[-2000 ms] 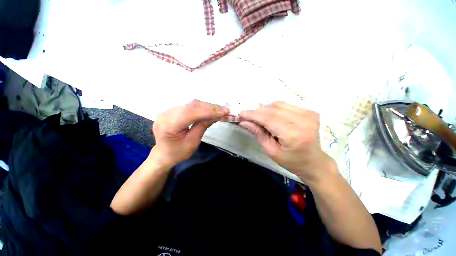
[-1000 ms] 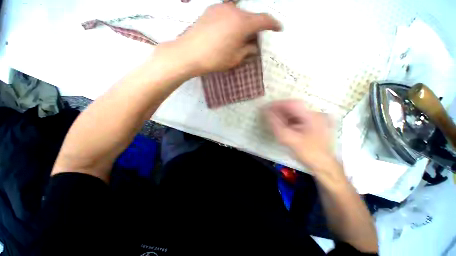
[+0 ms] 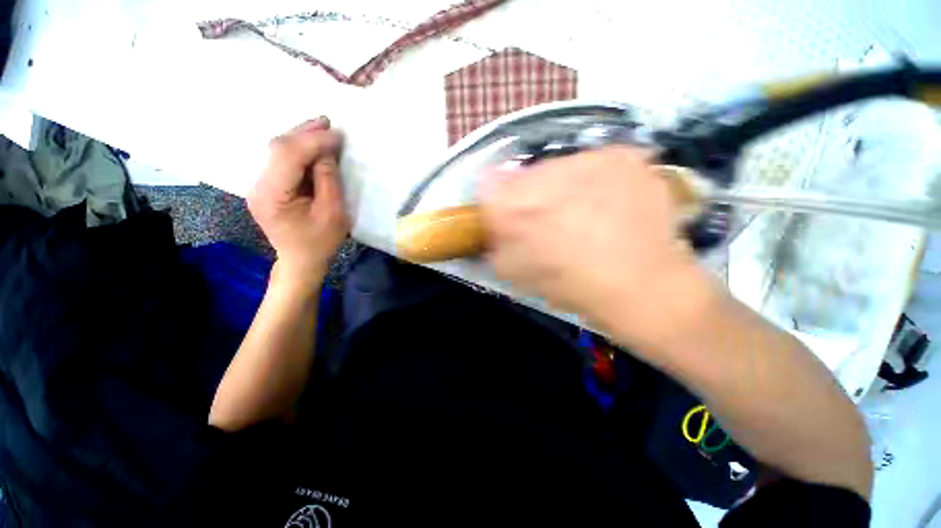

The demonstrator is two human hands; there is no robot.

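A red-and-white plaid patch pocket piece (image 3: pixel 511 88) lies face up on the white table, its shallow point towards the far side. The steam iron (image 3: pixel 464 170) covers its near part; whether the sole touches the cloth cannot be told. My right hand (image 3: pixel 588 222), slightly blurred, is closed around the iron's yellow-brown wooden handle (image 3: pixel 444 233). My left hand (image 3: pixel 301 191) is left of the iron near the table's front edge, fingers curled in, with nothing visible in it.
A plaid strip (image 3: pixel 402 50) lies beyond the pocket. The iron's black hose (image 3: pixel 825 101) runs off to the right. A whitish pad (image 3: pixel 841 258) lies at the right. Yellow and green scissor loops (image 3: pixel 707 428) hang below the table edge. Dark clothing (image 3: pixel 83 340) is heaped at the left.
My right hand has taken hold of the iron and brought it left from the pad onto the pocket area. My left hand has let go of the pocket and drawn back towards the near left.
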